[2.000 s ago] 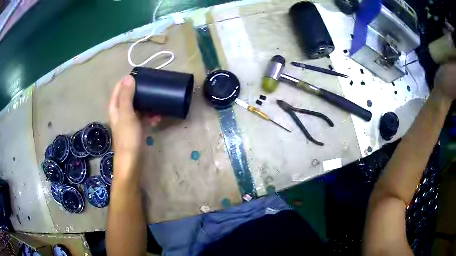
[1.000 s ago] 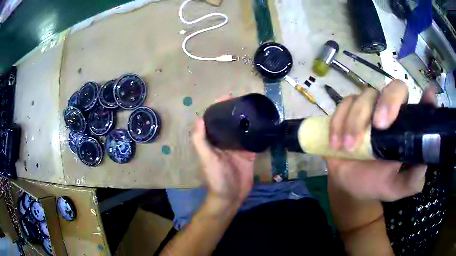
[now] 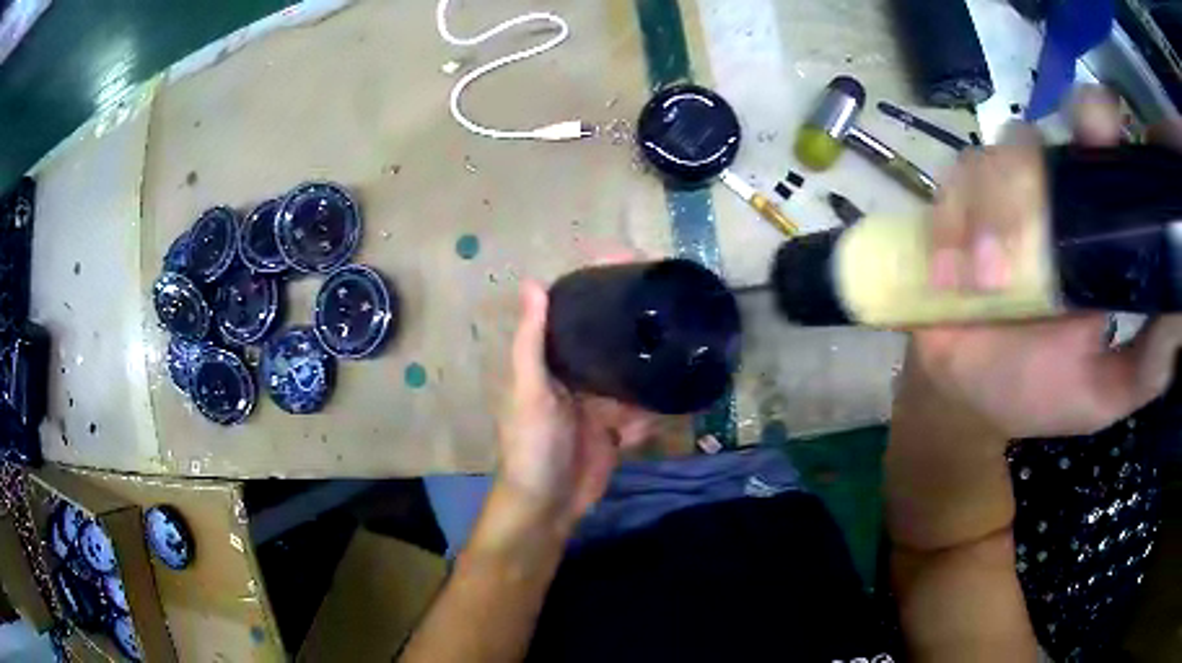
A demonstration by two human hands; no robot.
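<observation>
My left hand [image 3: 551, 427] holds a black cylindrical housing [image 3: 603, 330] from below and the left side, its end face turned to the right. My right hand [image 3: 998, 285] grips a thick electric screwdriver [image 3: 894, 269] by its cream-yellow and black body. The thin bit points left at the upper part of the housing's end face. Blur hides whether the tip touches it. The fingers of my left hand behind the housing are partly hidden.
Several round black discs [image 3: 318, 228] are piled at left. A white USB cable [image 3: 512, 132], a round black cover [image 3: 688, 134], an orange-handled tool [image 3: 758, 201] and a mallet [image 3: 843, 123] lie beyond the housing. A dark cylinder [image 3: 944, 52] lies at upper right. A cardboard box [image 3: 208, 557] stands at lower left.
Since two seconds ago my right hand has brought the screwdriver to the housing, which is turned end-on. Since one second ago the screwdriver body has moved up and slightly back from the housing.
</observation>
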